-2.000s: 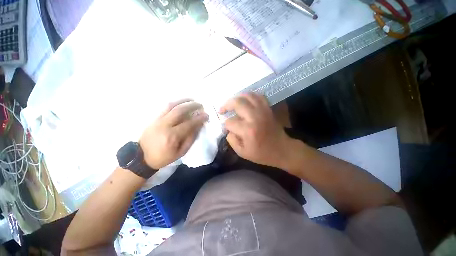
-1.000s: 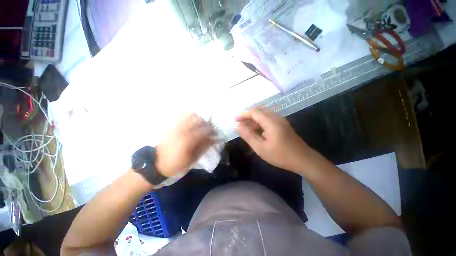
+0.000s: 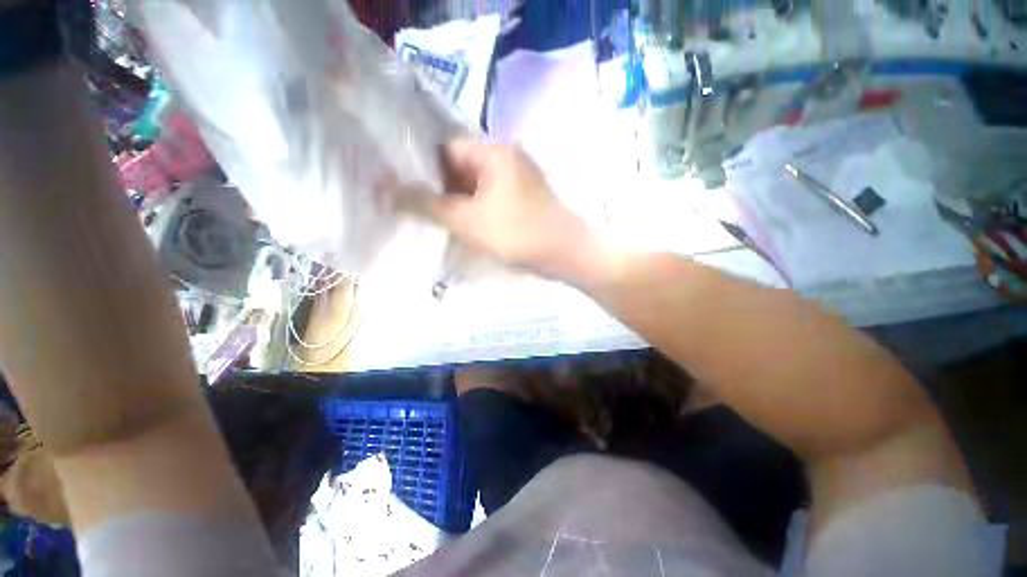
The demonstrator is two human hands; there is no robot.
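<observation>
A thin white fabric piece [image 3: 327, 135] hangs lifted and spread at the upper left, blurred by motion, above the left part of the machine table [image 3: 541, 316]. My right hand [image 3: 490, 203] is at the fabric's right side, with bent fingers closed on it; the fingertips are blurred and partly hidden in the cloth. My left forearm rises along the left edge, with the dark watch at the top left corner. My left hand is beyond the picture's top edge.
The sewing machine [image 3: 721, 113] stands at upper right. Papers, a silver pen [image 3: 831, 200] and orange-red scissors [image 3: 1000, 254] lie right. White cables [image 3: 304, 316] lie left. A blue basket [image 3: 405, 445] with printed white pieces [image 3: 366, 518] is below the table edge.
The fabric has gone from the table's front edge up and left. My left arm has swung up, taking the hand out of view. My right hand has moved left onto the cloth. The view has shifted left.
</observation>
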